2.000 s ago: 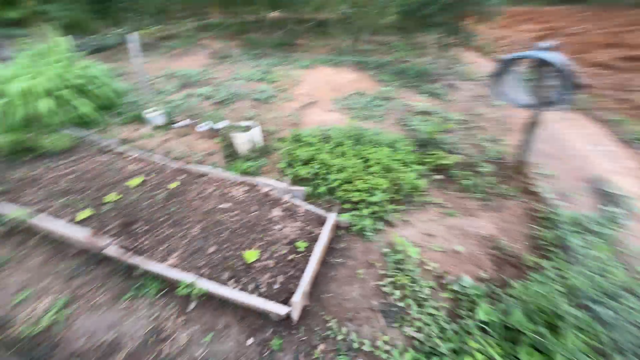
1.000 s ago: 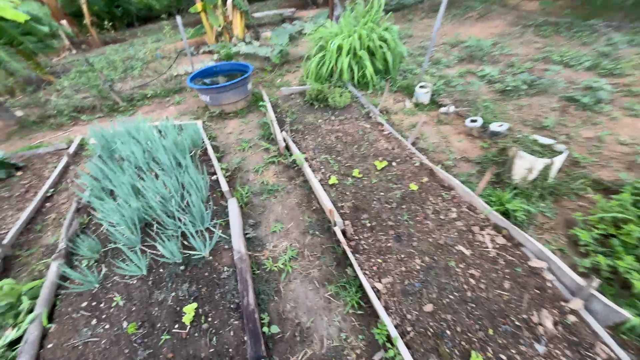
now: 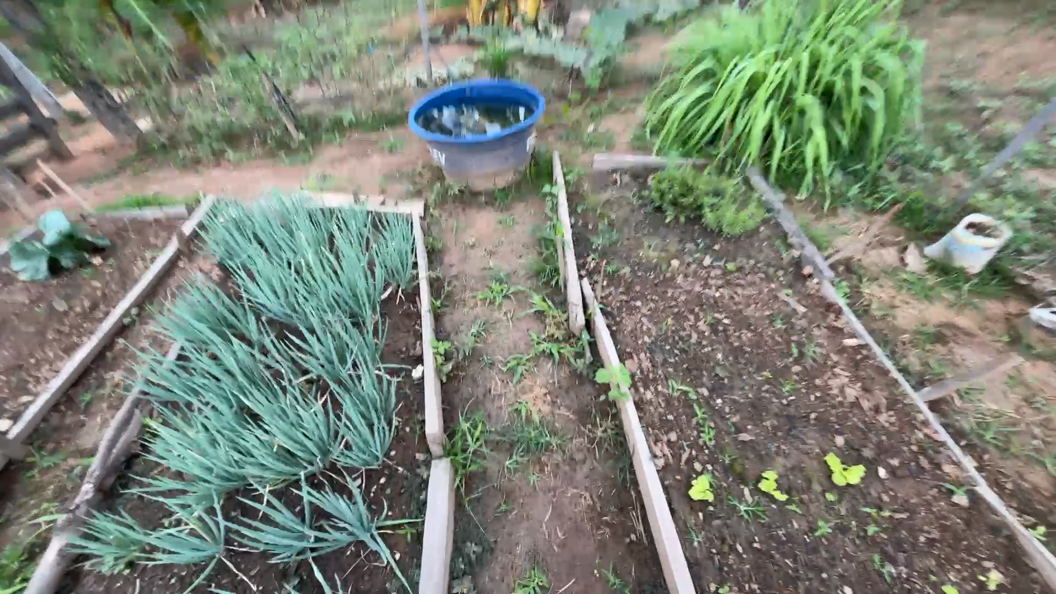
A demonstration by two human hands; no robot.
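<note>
Neither my left hand nor my right hand shows in the head view. Dense blue-green onion-like plants [image 3: 280, 355] fill much of the board-edged bed on the left. In the bed on the right, small yellow-green seedlings [image 3: 843, 470] stand in dark soil, with a low bushy plant [image 3: 709, 198] at its far end. A round tub with a blue rim [image 3: 477, 136] holds dark liquid and stands beyond the dirt path between the two beds.
Wooden boards [image 3: 432, 355] edge the narrow dirt path [image 3: 536, 445], where weeds grow. A large clump of long-leaved grass [image 3: 792, 91] leans over the far right bed corner. A whitish container [image 3: 969, 243] lies at the right; wooden posts [image 3: 99, 103] stand far left.
The view has swung left and moved closer to the tub and the onion-like plants. No hand appears in any frame.
</note>
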